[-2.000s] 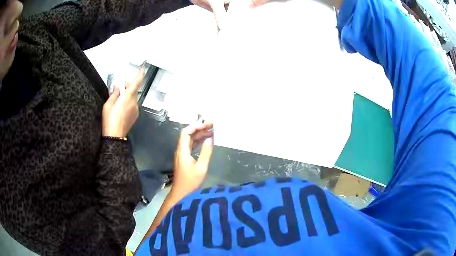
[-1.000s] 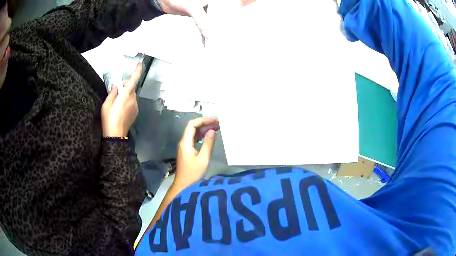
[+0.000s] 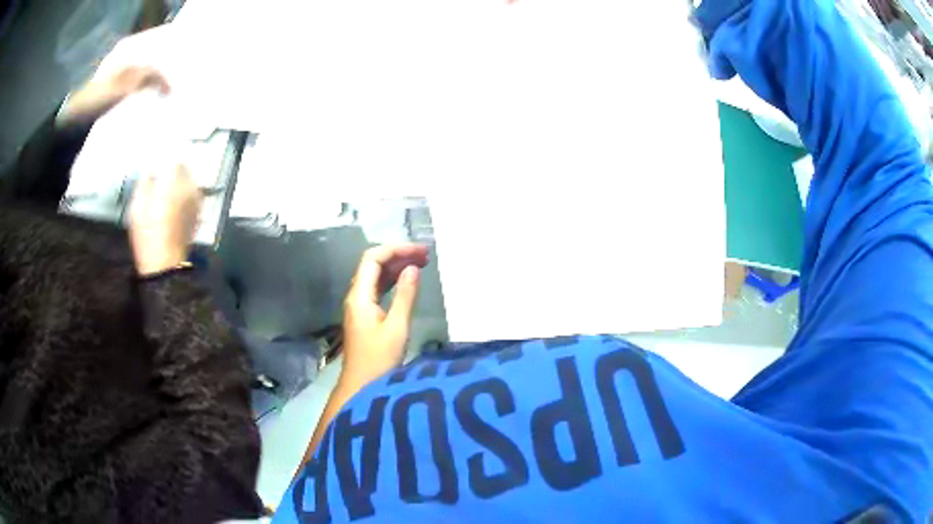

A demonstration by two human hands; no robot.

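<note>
A large white panel, overexposed and without readable detail, lies in front of me; whether it is a carton or a flat sheet I cannot tell. My left hand is beside its left edge, fingers curled and thumb apart, with nothing visible in it. My right arm, in a blue sleeve, reaches to the top edge, and my right hand is not clearly visible. A sliver of skin shows at the top edge; I cannot tell whose it is.
Another person in a dark patterned top stands at the left, one hand by white pieces and a dark strip. The green bench top shows at the right. A blue item lies low right.
The white panel came nearer to me, then shifted slightly left. The view has shifted. The other person's upper hand moved left, away from the panel. My left hand keeps its curled pose.
</note>
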